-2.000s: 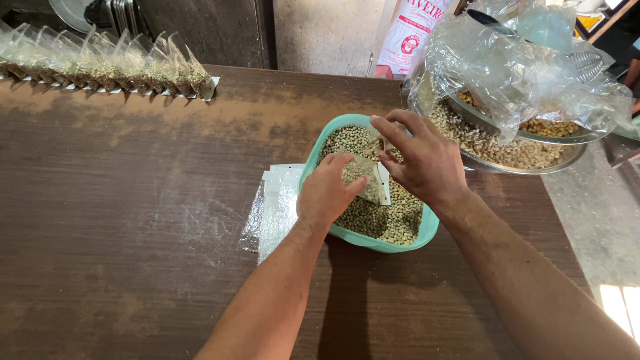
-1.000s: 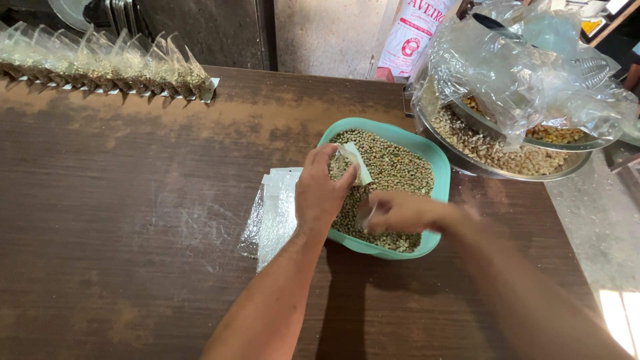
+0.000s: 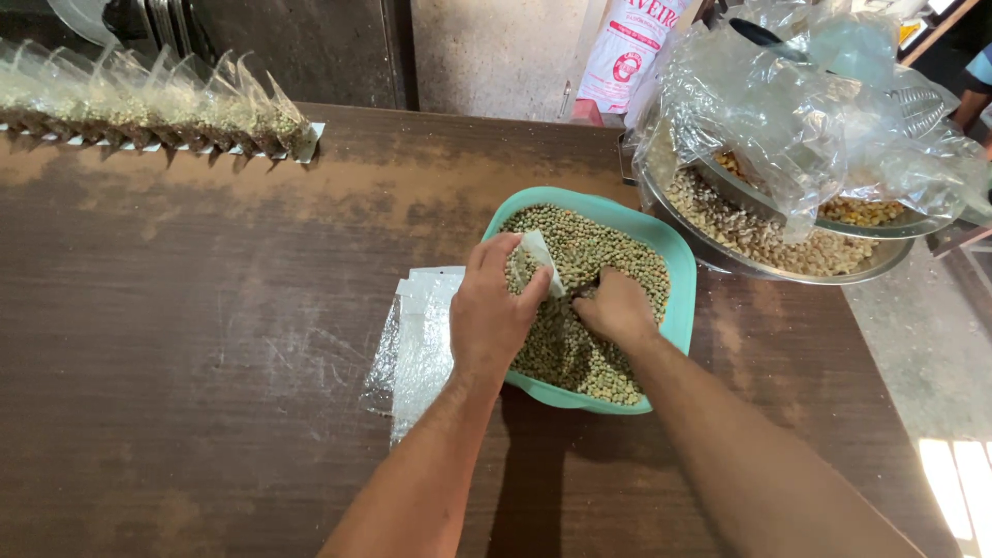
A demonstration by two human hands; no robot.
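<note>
A turquoise plastic basin (image 3: 680, 310) full of greenish dried peas or similar seeds (image 3: 573, 240) stands on the brown table. Over its left side my left hand (image 3: 496, 306) holds a small clear plastic bag with a white strip (image 3: 540, 260) between thumb and fingers. My right hand (image 3: 618, 306) is in the seeds at the basin's middle, its fingers bent around a dark object that I cannot make out. Flat plastic bags with white strips (image 3: 426, 325) lie left of the basin, partly behind my left forearm.
Filled clear bags (image 3: 232, 116) stand in a row at the table's back left. Metal bowls of pale and yellow kernels (image 3: 775, 240), topped with crumpled clear plastic (image 3: 759, 101), are at the right. A printed white sack (image 3: 628, 58) is beyond the back edge. Part of a person (image 3: 976, 85) shows far right.
Two seconds ago both hands were together at the small bag over the basin. My right hand has since moved down into the seeds, while the left keeps the bag. The basin sits turned slightly differently.
</note>
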